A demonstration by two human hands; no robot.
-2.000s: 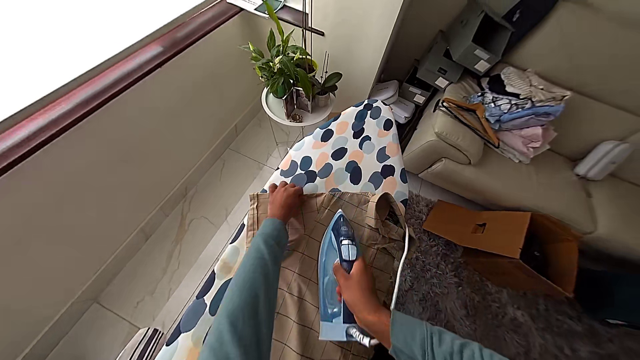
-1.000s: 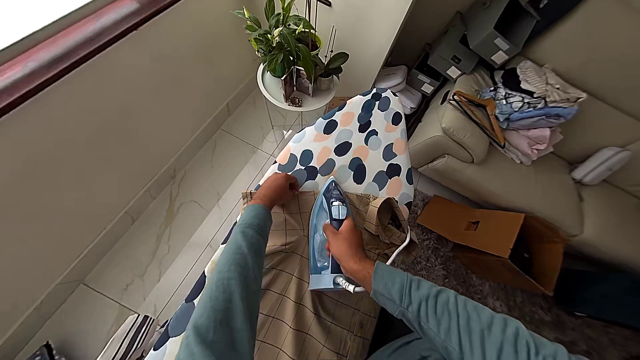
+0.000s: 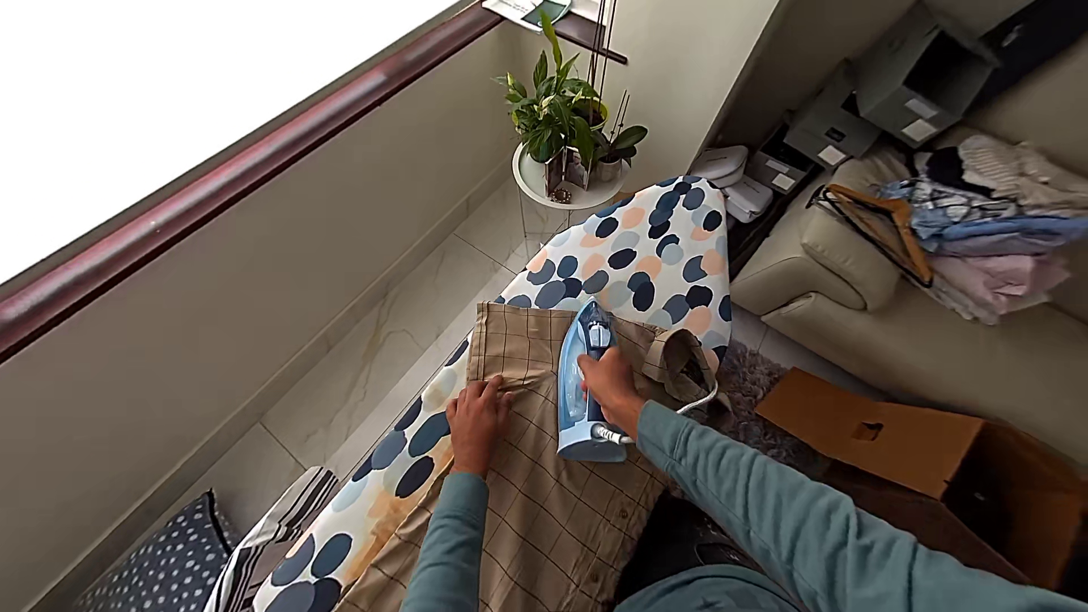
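Observation:
A tan checked shirt [image 3: 552, 510] lies over an ironing board with a spotted cover [image 3: 629, 255]. My right hand [image 3: 610, 382] is closed around the handle of a light blue steam iron [image 3: 574, 382], whose tip points toward the board's narrow end. The iron rests on the shirt, and its white cord runs off to the right past the shirt's collar [image 3: 680, 361]. To the left of the iron, my left hand [image 3: 478, 421] presses flat on the fabric with its fingers somewhat spread, holding nothing.
Beyond the board's tip stands a small round white table [image 3: 531, 183] with potted plants [image 3: 557, 115]. On the right are a cardboard box [image 3: 884, 433], a beige sofa [image 3: 901, 340] with piled clothes [image 3: 1003, 221] and hangers [image 3: 901, 225]. Cushions [image 3: 170, 552] lie at the lower left.
My left hand has moved from the shirt's far edge back toward me, onto the fabric beside the iron. My right hand keeps its grip on the iron.

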